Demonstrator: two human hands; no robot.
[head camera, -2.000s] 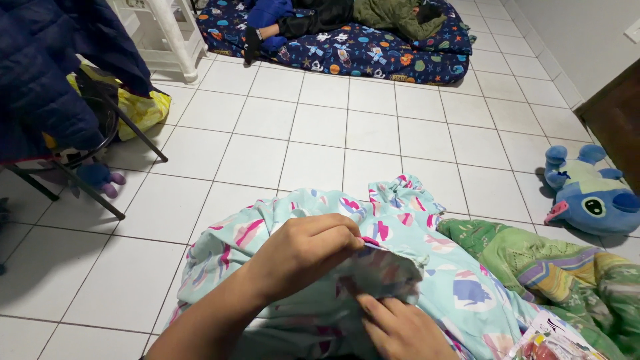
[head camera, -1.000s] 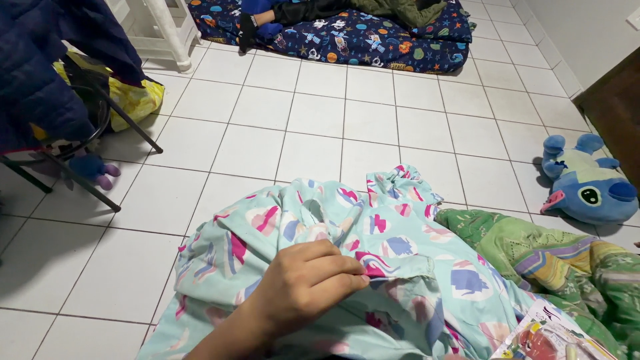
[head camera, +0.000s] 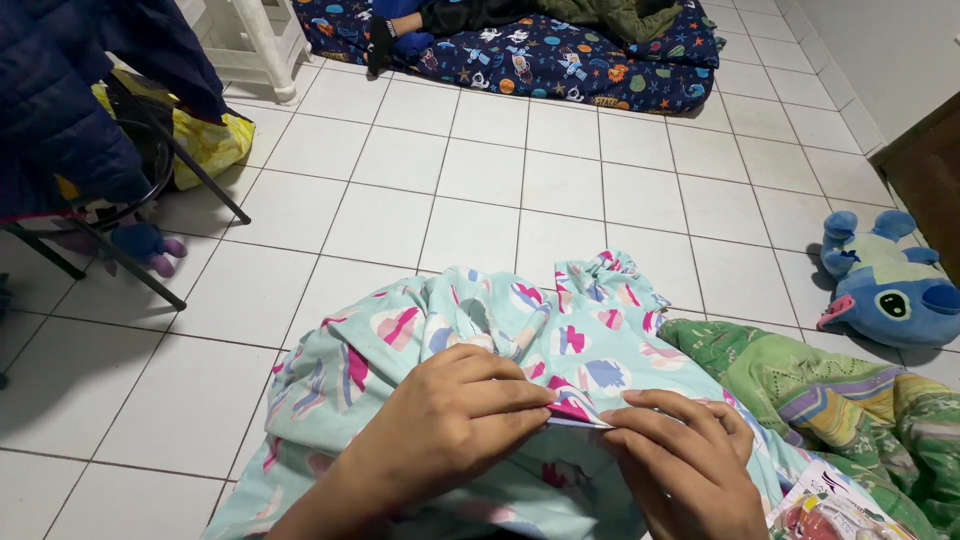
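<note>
A light turquoise fabric (head camera: 390, 330) with pink, white and blue patches is bunched up low in the head view. My left hand (head camera: 457, 412) pinches a folded edge of it between thumb and fingers. To its right, my right hand (head camera: 686, 450) grips the same edge, with a short stretch of pink and white cloth showing between the two. A ruffled, gathered part of the fabric sticks up beyond my hands. The tips of both thumbs are hidden.
A green patterned blanket (head camera: 825, 397) and a printed card package (head camera: 832, 510) lie at the right, below a blue plush toy (head camera: 892, 292). A person (head camera: 510, 11) lies on a space-print mattress (head camera: 517, 67). At the left are a dark-legged chair (head camera: 172, 169) and a yellow bag (head camera: 214, 142).
My right hand, out of sight one second ago, is back on the cloth beside my left hand. The fold of fabric between them is now held at both ends.
</note>
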